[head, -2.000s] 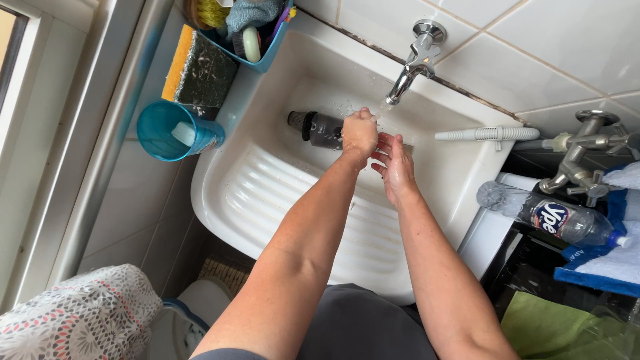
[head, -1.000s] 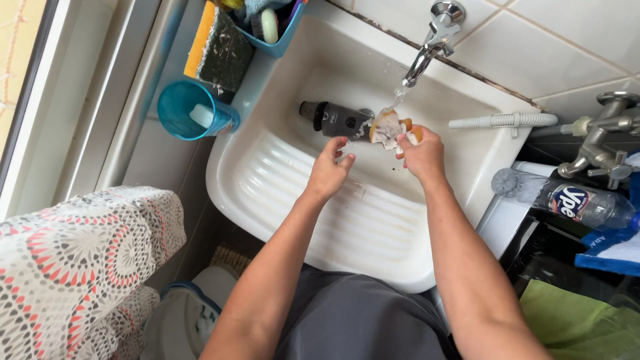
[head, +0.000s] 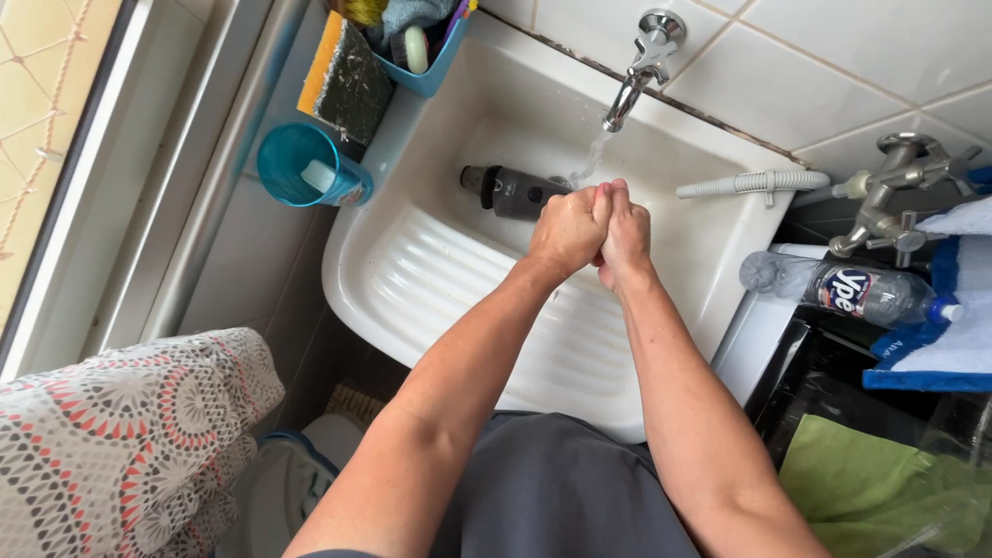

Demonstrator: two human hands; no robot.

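Over the white laundry sink (head: 728, 240), my left hand (head: 570, 225) and my right hand (head: 626, 232) are pressed together with fingers curled, just below the stream from the chrome tap (head: 628, 97). Whatever lies between the palms is hidden. A dark grey cylindrical device with a black collar (head: 515, 191) lies on its side in the basin, its right end close behind my left hand. Water runs down beside that end. The ribbed washboard slope (head: 434, 271) of the sink is under my wrists.
A blue cup (head: 271, 167), a yellow-and-black sponge (head: 349, 85) and a blue bin of brushes (head: 426, 77) stand at the left rim. A grey hose (head: 728, 188) hooks over the right rim. A plastic bottle (head: 883, 294) and a green cloth (head: 860, 473) are at the right.
One second ago my hands were apart, with a crumpled whitish and orange piece in my right hand. They have come together, and that piece is out of sight.
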